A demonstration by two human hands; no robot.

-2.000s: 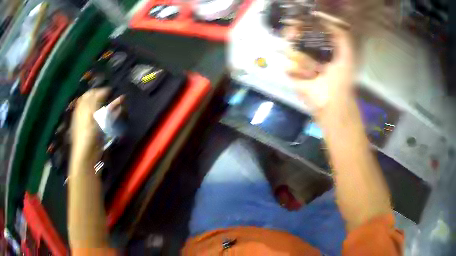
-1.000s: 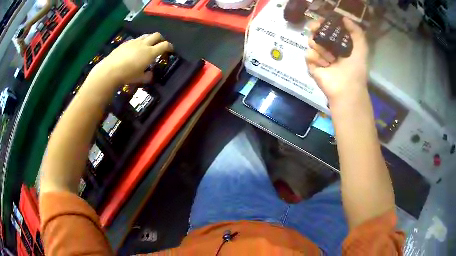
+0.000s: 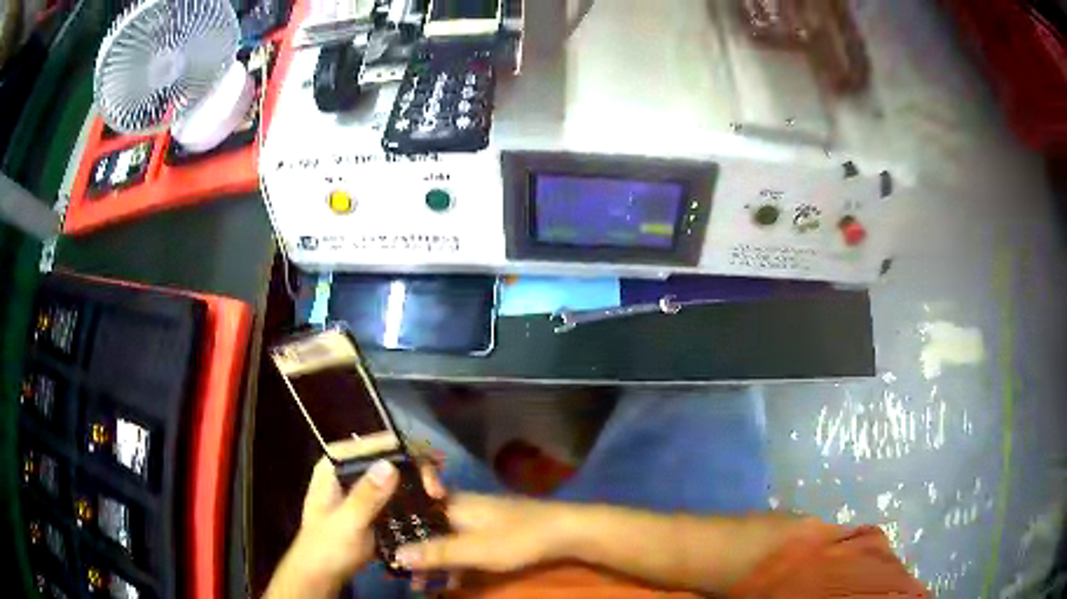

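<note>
An open flip phone (image 3: 392, 515) is held over my lap, keypad half towards me and screen half (image 3: 339, 398) pointing up and left. My left hand (image 3: 328, 527) grips it at the left side, thumb near the hinge. My right hand (image 3: 468, 532) is on the right side of the keypad half, fingers on its lower part. A second open flip phone (image 3: 440, 105) lies on the left top of the white machine (image 3: 386, 228), keypad up.
A foam tray (image 3: 140, 339) with closed phones stands at the left, red edge (image 3: 220, 433) beneath. A smartphone (image 3: 415, 314), a blue card (image 3: 559, 295) and a wrench (image 3: 614, 314) lie before the machine. A fan (image 3: 170, 64) stands on a red tray (image 3: 234, 176) behind.
The view has turned towards the machine. My left hand has left the foam tray and my right hand the machine top. Both hands are now together on an open phone over my lap.
</note>
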